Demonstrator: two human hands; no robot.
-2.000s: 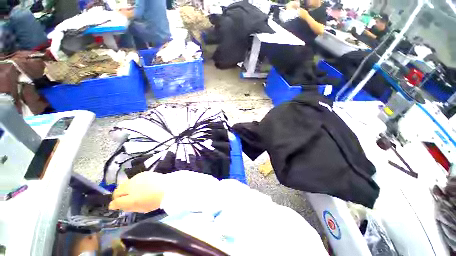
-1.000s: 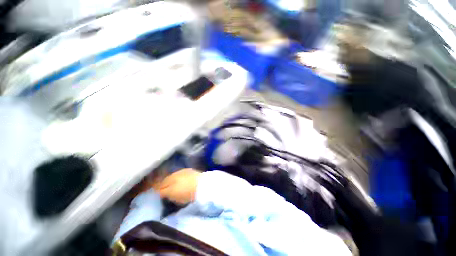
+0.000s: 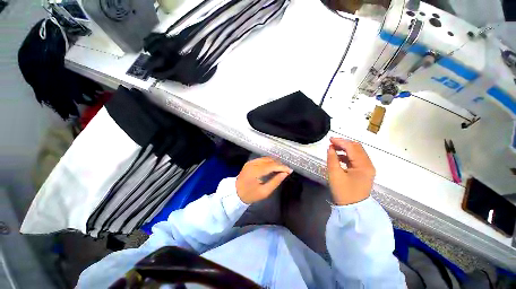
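Observation:
A small black fabric piece (image 3: 291,117) lies folded on the white table near its front edge, left of and in front of the needle area. A white panel (image 3: 283,62) with a thin black edge lies flat behind it. My left hand (image 3: 261,179) is over the table's front edge, below the black piece, with fingers bent and nothing seen in it. My right hand (image 3: 351,169) is just right of the black piece, thumb and fingers apart, empty. The presser foot area (image 3: 388,90) of the white sewing machine (image 3: 447,68) is beyond my right hand.
Stacked panels with black ends (image 3: 226,34) lie at the table's back left. More panels (image 3: 147,169) hang below the table edge at left, by a blue bin (image 3: 184,197). A black tassel-like bunch (image 3: 42,68) hangs far left. Pens (image 3: 452,161) and a phone (image 3: 489,206) lie right.
The view has swung from the bins and dark garments at the side to the sewing table. Both my hands are now in view over the table's front edge.

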